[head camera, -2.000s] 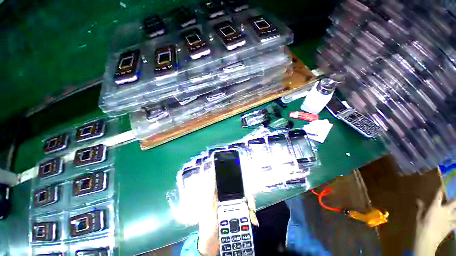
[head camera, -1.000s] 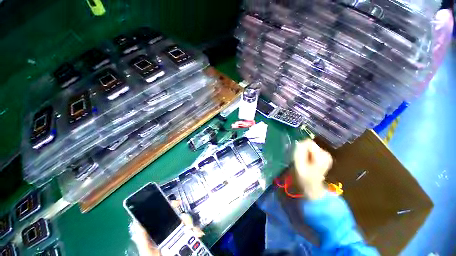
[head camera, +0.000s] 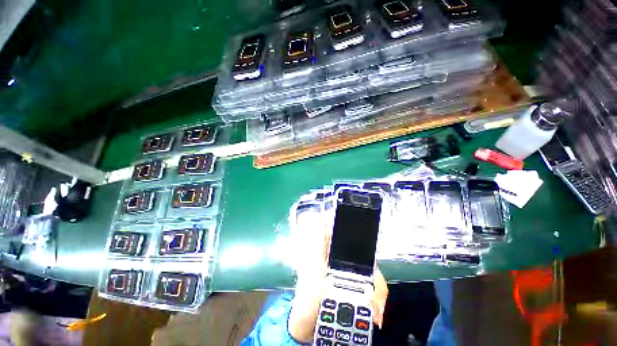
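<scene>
An open flip phone stands upright toward me at bottom centre, black screen above a silver-grey keypad. My left hand holds it from behind, with fingertips showing at its right edge. My right hand is not in view. Behind the phone lies the glaring clear lens tray with a row of black rectangular lenses. The air gun's red hose is blurred at lower right; a blurred yellow patch shows near the right edge.
A phone tray lies left. Stacked phone trays sit on a wooden board behind. At right are a solvent bottle, red item, white wipe, keypad phone part and ridged tray stack.
The view has swung left again. My right hand, blurred near the orange air gun a second ago, has left the picture. My left hand still holds the open phone.
</scene>
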